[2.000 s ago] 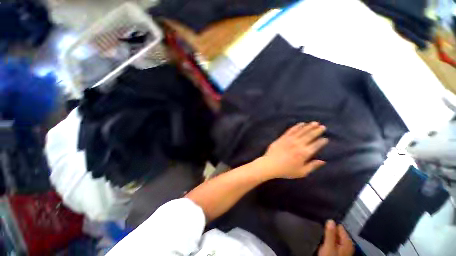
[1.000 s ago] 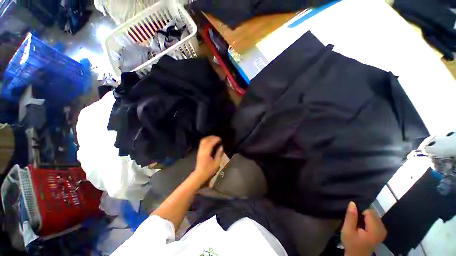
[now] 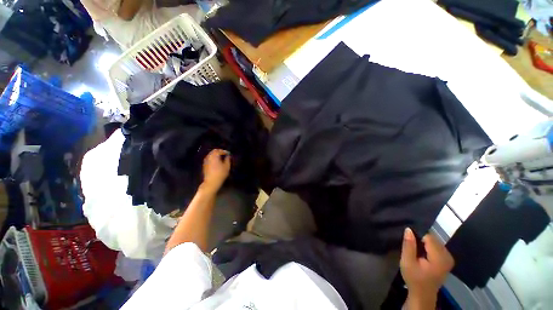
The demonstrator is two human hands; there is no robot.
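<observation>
A large black garment panel [image 3: 364,139] lies over the table and hangs over its front edge, its right end under the lit needle area of the sewing machine head [image 3: 524,148]. My left hand [image 3: 216,169] is at the heap of black cloth [image 3: 182,139] on the left, fingers curled at the cloth; the fingertips are partly hidden. My right hand [image 3: 426,260] is at the panel's lower right edge, thumb and forefinger raised and apart, with no clear hold on the cloth. Small black cut pieces [image 3: 494,236] lie right of the needle.
A white lattice basket [image 3: 203,39] with scraps stands beyond the heap. White cloth [image 3: 100,200] lies under the heap. A blue crate [image 3: 45,100] and a red basket [image 3: 76,260] are at far left. Red scissors handles [image 3: 536,57] lie at upper right. A person's arm shows at top left.
My left hand has moved from the panel leftward to the black heap. My right hand stays near the panel's lower edge. The panel keeps about the same place on the table.
</observation>
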